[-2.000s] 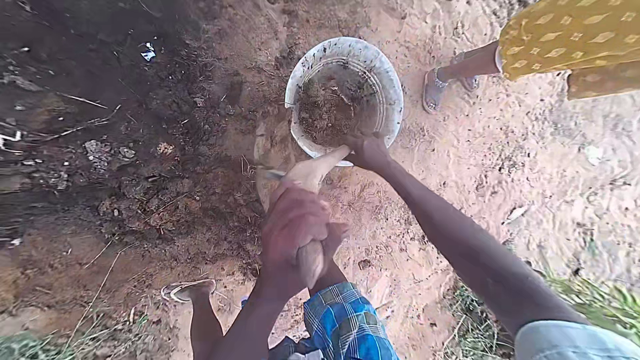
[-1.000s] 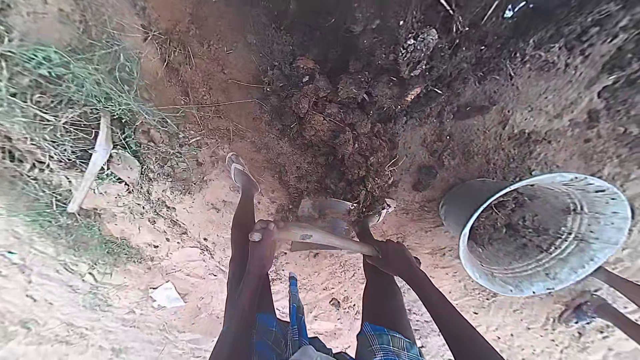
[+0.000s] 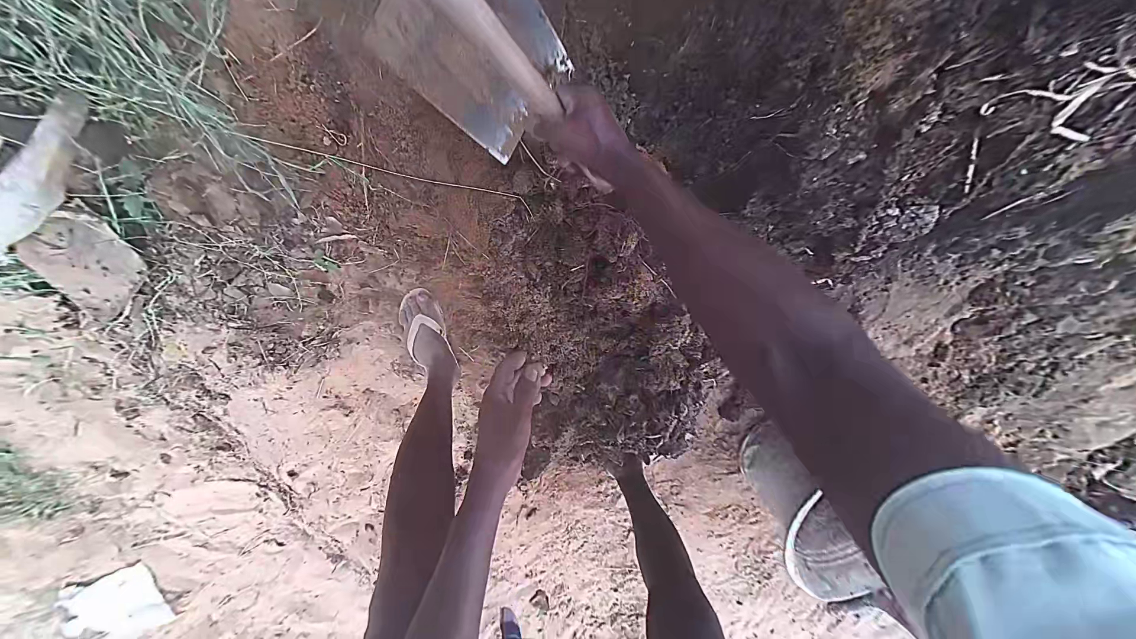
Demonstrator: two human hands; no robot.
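My right hand (image 3: 586, 133) grips the wooden handle (image 3: 506, 53) of a hoe at the top centre. The hoe's broad metal blade (image 3: 444, 80) is raised beside that hand, and its far part is cut off by the frame. My left hand (image 3: 510, 399) hangs low at the centre with nothing in it, its fingers loosely bent at the edge of a heap of dark, clumpy soil (image 3: 612, 355). A grey bucket (image 3: 772, 470) with a pale rim is at the lower right, partly hidden by my right arm.
My left foot, in a flip-flop (image 3: 426, 333), stands left of the heap; my right foot is hidden by the soil. Grass (image 3: 133, 53), a pale piece of wood (image 3: 40, 169) and a flat stone (image 3: 84, 262) are at the left. A white scrap (image 3: 115, 603) lies at the lower left.
Both my hands were on the hoe; my left hand has let go. My right hand has carried the hoe up and forward, away from my legs. The view has shifted.
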